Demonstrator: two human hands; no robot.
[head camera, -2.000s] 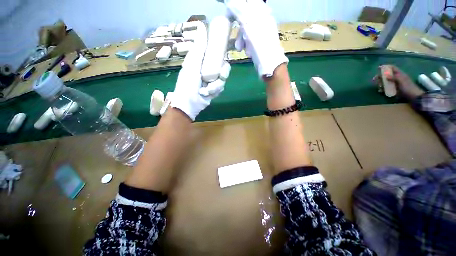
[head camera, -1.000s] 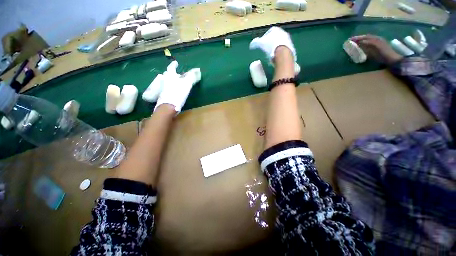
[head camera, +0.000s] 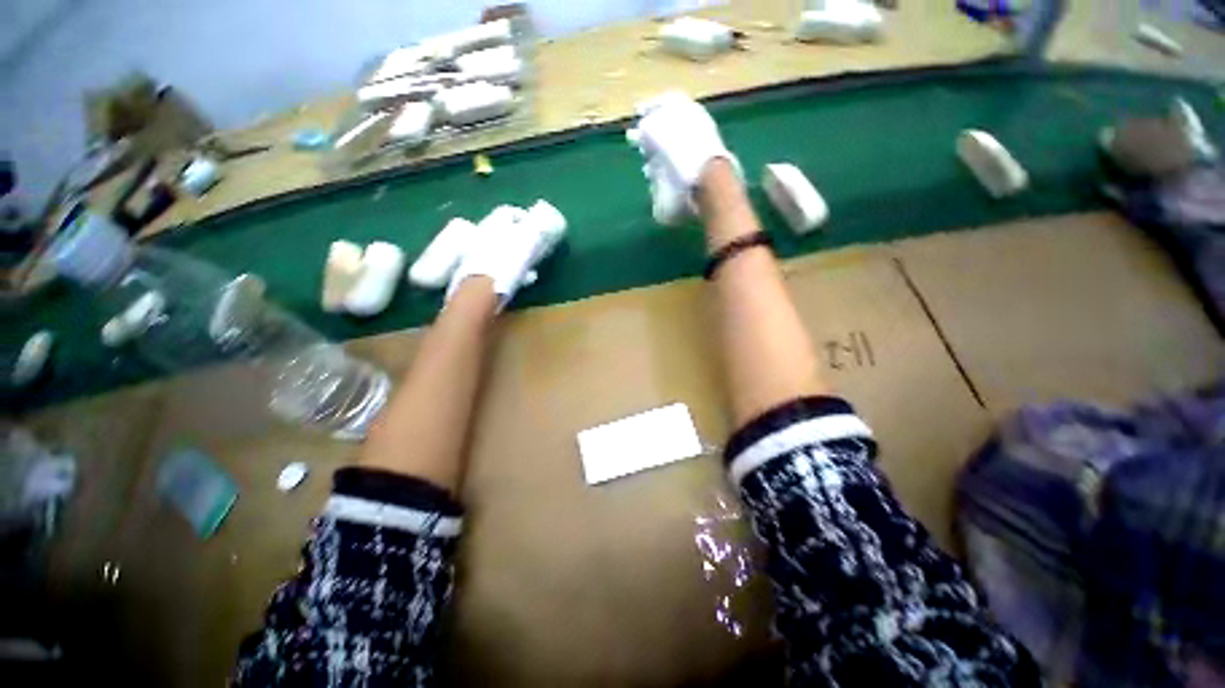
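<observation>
Both my hands wear white gloves and reach over the green conveyor belt (head camera: 605, 242). My left hand (head camera: 500, 250) is low at the belt's near edge, its fingers bent, with an off-white oblong unit (head camera: 441, 253) close at its left. A rounded white shape at its fingertips blends with the glove; I cannot tell whether it is a held unit. My right hand (head camera: 683, 151) is over the middle of the belt, fingers curled down and palm hidden, so its grip is unclear. Another unit (head camera: 795, 198) lies to its right. A white card (head camera: 641, 444) lies between my forearms.
Two units (head camera: 363, 277) touch at the left. A clear bottle (head camera: 229, 316) lies tilted at left, near a teal block (head camera: 198, 492) and white disc (head camera: 292, 476). A tray of units (head camera: 450, 88) is on the far bench. A person's plaid sleeve (head camera: 1102, 524) is at right.
My hands have come down from holding a unit up high to the belt. In the last second my left fingers have closed in and my right hand has moved left, uncovering a unit.
</observation>
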